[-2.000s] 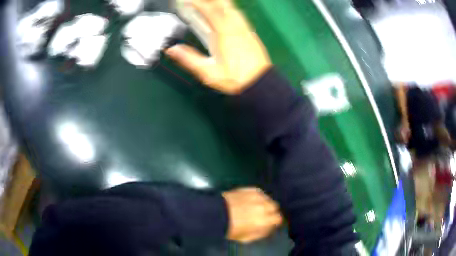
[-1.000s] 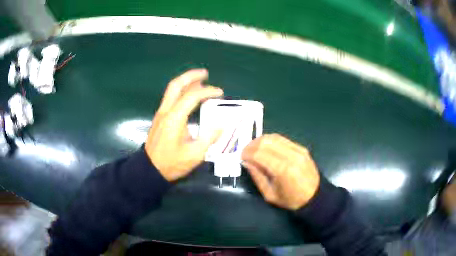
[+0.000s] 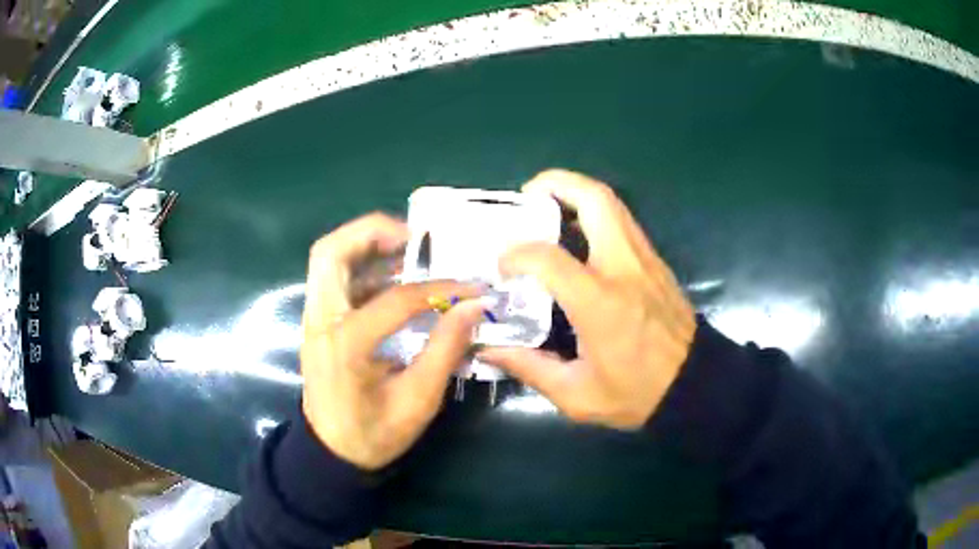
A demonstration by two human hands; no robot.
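A white plastic housing (image 3: pixel 462 231) is held above the dark green bench, its open side facing me. Two metal plug pins (image 3: pixel 477 390) stick out of its near edge. Blue and yellow lead wires (image 3: pixel 442 305) show inside its lower part. My left hand (image 3: pixel 376 349) is at the housing's left side, its thumb and a finger at the wires. My right hand (image 3: pixel 617 311) grips the right side, with one finger inside the housing and the thumb at the lower edge. The fingers partly hide the inner parts.
White subassemblies with wires (image 3: pixel 127 231) lie at the left of the bench (image 3: pixel 268 429). Beyond a grey post (image 3: pixel 75 145) and a worn whitish rail (image 3: pixel 451 64), white parts sit on the green conveyor. A brown carton (image 3: pixel 97 483) with a clear plastic bag (image 3: pixel 183 517) is below left.
The view has turned left, showing the carton. My right hand has moved up around the housing's right side, and my left fingers have moved onto the wires. Earlier, my hands were apart and no housing showed in them.
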